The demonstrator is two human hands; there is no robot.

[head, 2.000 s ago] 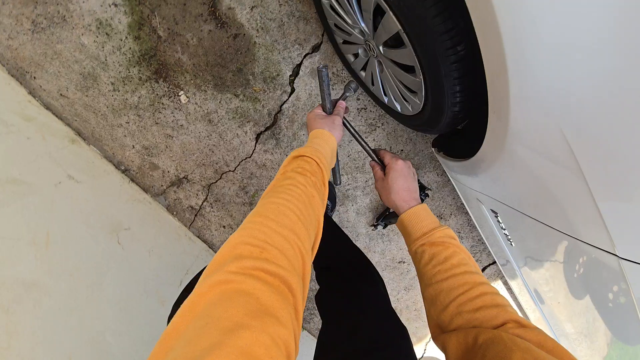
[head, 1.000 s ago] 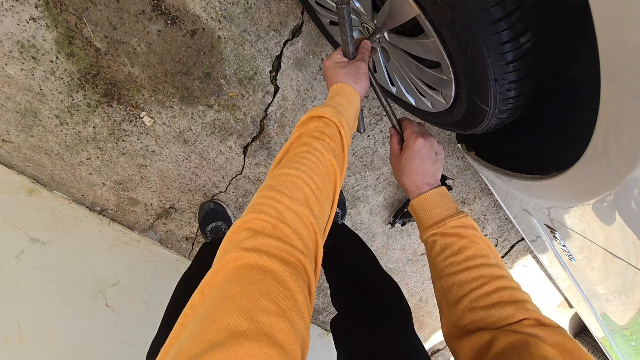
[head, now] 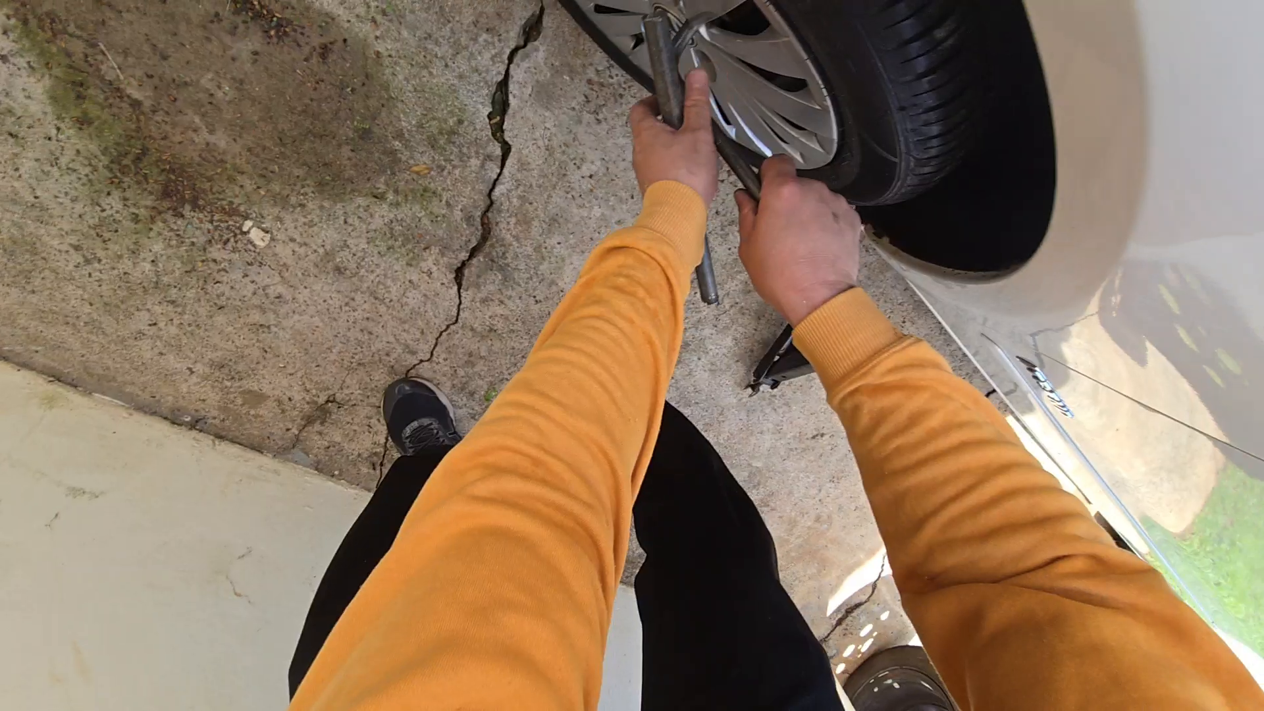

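Observation:
My left hand [head: 676, 143] grips a grey metal pipe [head: 664, 69] in front of the wheel; a thinner metal rod [head: 707, 276] shows below this hand. My right hand [head: 802, 237] is closed around the dark handle of a metal wrench [head: 739, 163], whose curved head reaches up by the wheel's hub. Whether the head sits on a nut, I cannot tell. The silver alloy wheel [head: 780, 109] with its black tyre [head: 904, 89] is on the white car [head: 1165, 128]. Partly hidden by my right wrist, a black scissor jack [head: 780, 363] stands on the concrete.
Cracked concrete ground [head: 326, 247] spreads under and left of my arms. A pale wall [head: 148, 533] borders it at the lower left. My shoe [head: 419, 415] rests beside the long crack. The car's side runs down the right, and a dark round object [head: 897, 679] shows at the bottom.
My hands and the tools have moved from beside the wheel to in front of its hub area. The view has shifted, and my shoe has come into sight. Both hands keep their hold.

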